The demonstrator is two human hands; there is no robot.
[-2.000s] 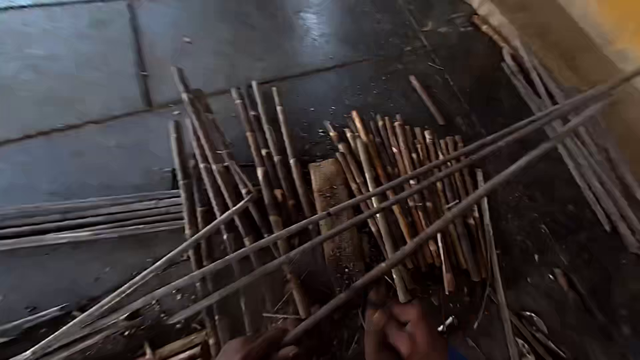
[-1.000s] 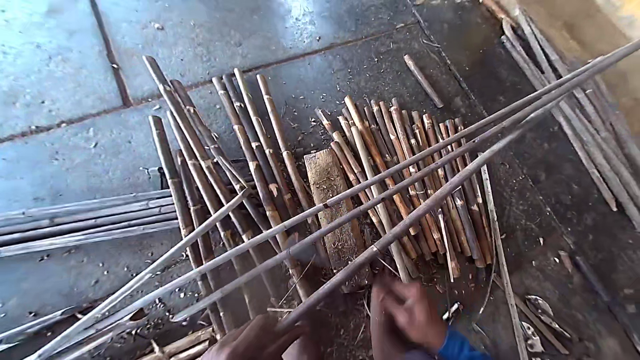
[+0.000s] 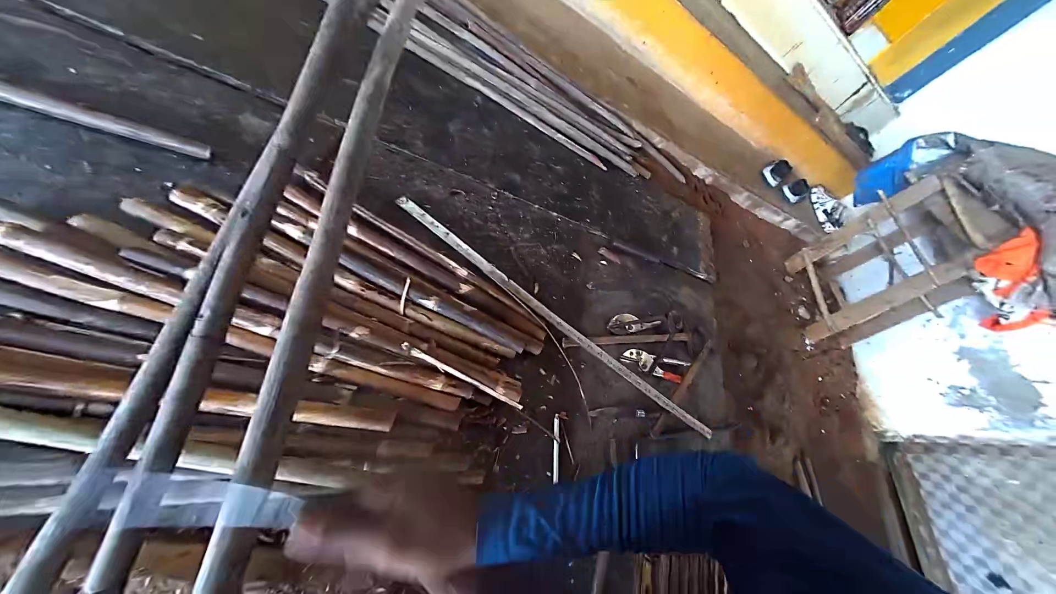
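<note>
My right hand [image 3: 379, 528], motion-blurred in a blue sleeve, is at the bottom, right of three long wooden or cane poles [image 3: 285, 355]. A pale translucent strip [image 3: 243, 505] crosses the poles, and its right end meets my fingertips; blur hides whether they grip it. Beneath the poles lie several short cut cane pieces [image 3: 355, 346] side by side. A long thin measuring stick or flat strip [image 3: 544, 309] lies diagonally to their right. My left hand is out of view.
Pliers with a red grip [image 3: 656, 363] and another metal tool [image 3: 631, 323] lie on the floor. More long canes [image 3: 528, 87] rest near the yellow-edged ledge [image 3: 701, 70]. Shoes [image 3: 796, 190] and a wooden frame [image 3: 891, 301] are farther right.
The view has swung far to the right. My left hand has gone out of view. My right hand is now beside the poles, and a pale strip shows across them.
</note>
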